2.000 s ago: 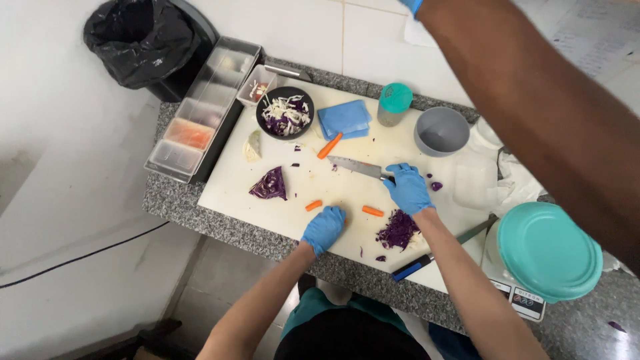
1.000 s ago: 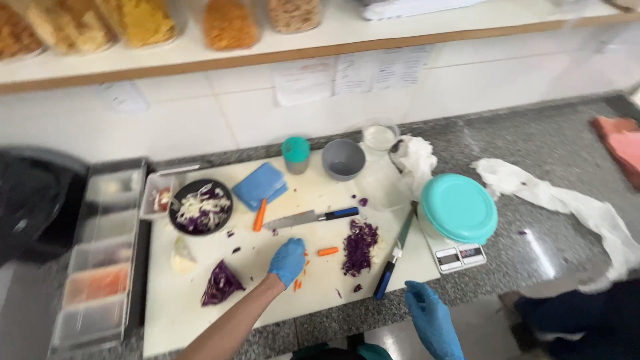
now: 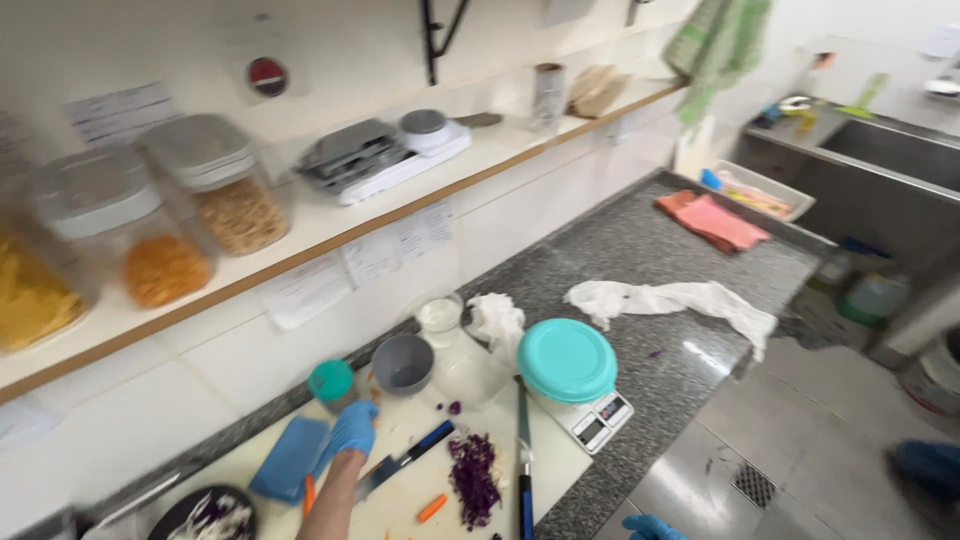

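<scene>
My left hand (image 3: 354, 429), in a blue glove, is over the white cutting board (image 3: 401, 480), just below a teal-lidded cup (image 3: 331, 381) and beside a folded blue cloth (image 3: 291, 459). Small orange bits lie near its fingertips; whether it grips any is unclear. My right hand (image 3: 651, 527), gloved in blue, shows only partly at the bottom edge, away from the board. A kitchen knife (image 3: 411, 457) with a blue and black handle lies on the board. Beside it are shredded purple cabbage (image 3: 474, 480), a carrot piece (image 3: 432, 508) and a second long knife (image 3: 525, 480).
A grey bowl (image 3: 403, 365) stands behind the board, and a teal-lidded container (image 3: 568, 360) rests on a kitchen scale (image 3: 602, 421). White cloth (image 3: 675, 300) lies on the granite counter. Above runs a shelf (image 3: 420, 184) with jars. A sink (image 3: 900, 154) is at the right.
The view has swung to the right. My left hand has moved from the board's front part to beside the teal-lidded cup. Two seconds ago my right hand was at the knife's handle; now it is off the board.
</scene>
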